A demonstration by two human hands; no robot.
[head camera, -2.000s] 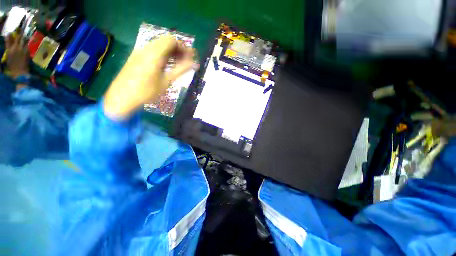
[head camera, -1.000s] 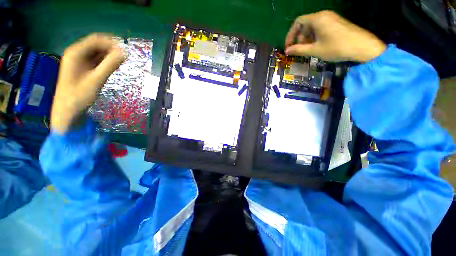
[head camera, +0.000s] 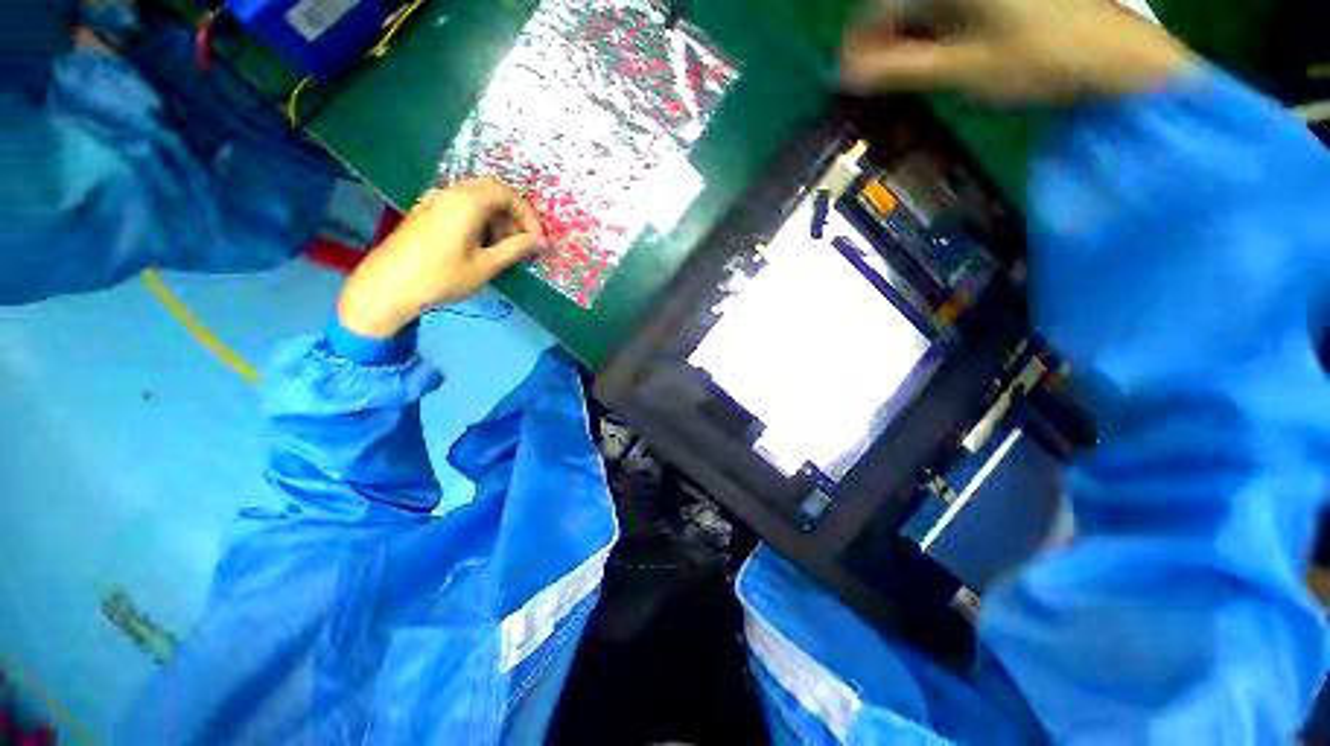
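Note:
A black tray (head camera: 649,382) holds two opened tablets, tilted in view. The left tablet (head camera: 817,350) shows a bright white plate with electronics above it. The right tablet (head camera: 996,503) is partly hidden by my right sleeve. A crinkled silver sheet with red specks (head camera: 562,131) lies left of the tray, with a small white piece (head camera: 668,193) at its right edge. My left hand (head camera: 438,260) is at the sheet's lower left edge, thumb and finger curled close; whether they hold anything is unclear. My right hand (head camera: 1006,51) is blurred above the tray's top edge; its fingertips are unclear.
A coworker's blue sleeve (head camera: 161,175) is at the left. A blue object with a white label (head camera: 314,22) and a yellow wire is at the top left. The green mat (head camera: 394,131) ends in a slanted edge above the blue floor (head camera: 88,394).
The view has turned, so the tray and sheet now slant. My left hand has moved from the sheet's upper left to its lower left edge. My right hand remains beyond the tray's top edge.

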